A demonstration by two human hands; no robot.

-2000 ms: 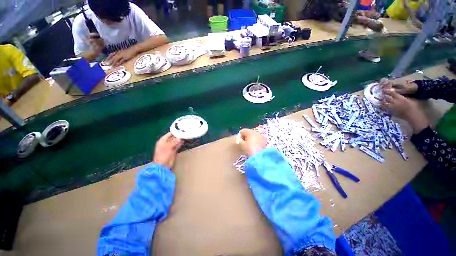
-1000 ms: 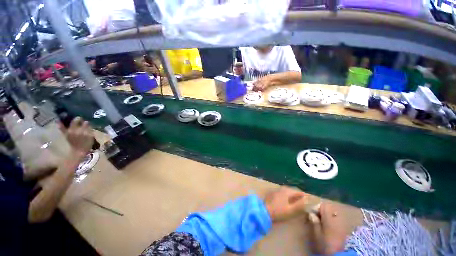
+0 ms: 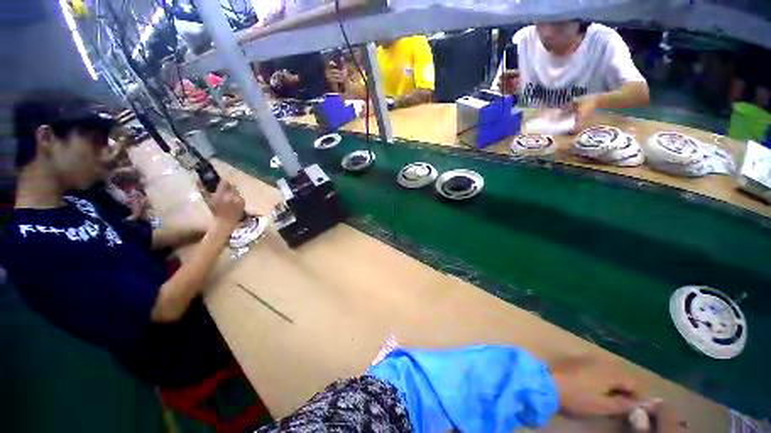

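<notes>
My left hand [image 3: 596, 391], in a bright blue oversleeve, reaches in at the lower right above the tan bench. My right hand [image 3: 672, 416] is mostly cut off by the bottom edge, close to the left fingertips. A small pale shape shows between the hands; blur hides whether it is a part or a fingertip. A white lamp housing [image 3: 708, 321] with dark slots lies on the green belt beyond my hands, touched by neither hand. The edge of the thin white pieces [image 3: 744, 421] shows in the bottom right corner.
More discs [image 3: 460, 184] lie farther left on the green belt [image 3: 541, 245]. A black device [image 3: 311, 207] stands at the bench's far left by a metal post. A thin dark rod [image 3: 265, 303] lies on the bench. A person in dark clothes works at left; one in white sits opposite.
The view has swung left, so my hands now sit at the lower right. The disc held in my left hand two seconds ago is no longer in it. My hands have come together.
</notes>
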